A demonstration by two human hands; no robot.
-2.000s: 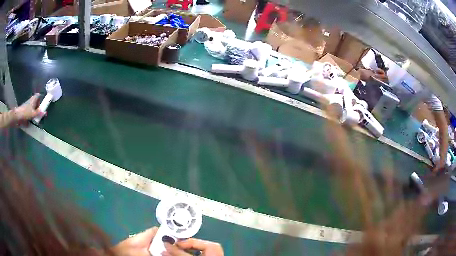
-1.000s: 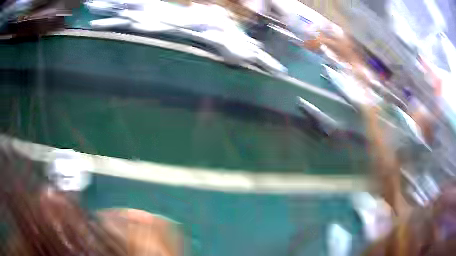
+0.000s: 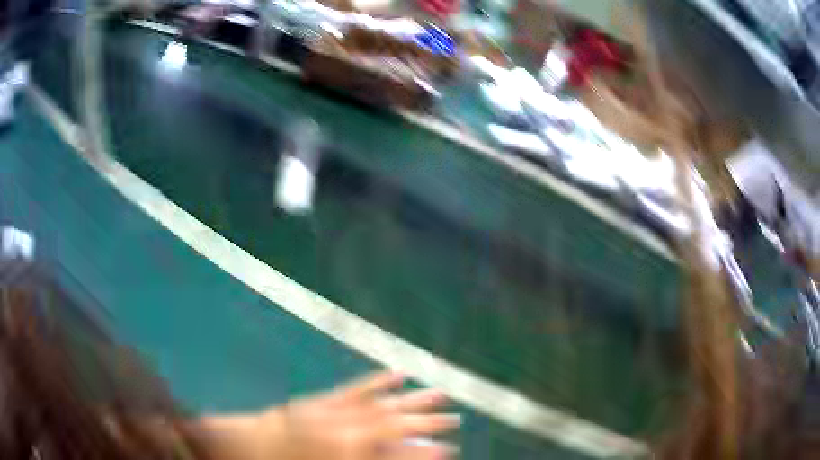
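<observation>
The picture is blurred. My left hand [image 3: 342,427] reaches in at the bottom centre, over the teal-green bench [image 3: 198,323], fingers spread and pointing right. A small pale spot shows by its lower fingers; I cannot tell what it is. My right hand is not in view. A white piece, likely a fan [image 3: 295,182], lies on the dark green conveyor [image 3: 396,260] beyond the pale rail [image 3: 315,312]. Another white piece [image 3: 173,57] is farther up the conveyor.
Many white fans [image 3: 575,144] are heaped along the far side. A brown box [image 3: 360,76] stands left of them, with something blue [image 3: 436,40] behind. A white thing [image 3: 16,243] lies at the bench's left edge. Brown strands blur the right and lower left.
The view has swung right, then back left. The fan held at the bottom two seconds ago is no longer seen in my hands. White pieces now show on the conveyor at the left.
</observation>
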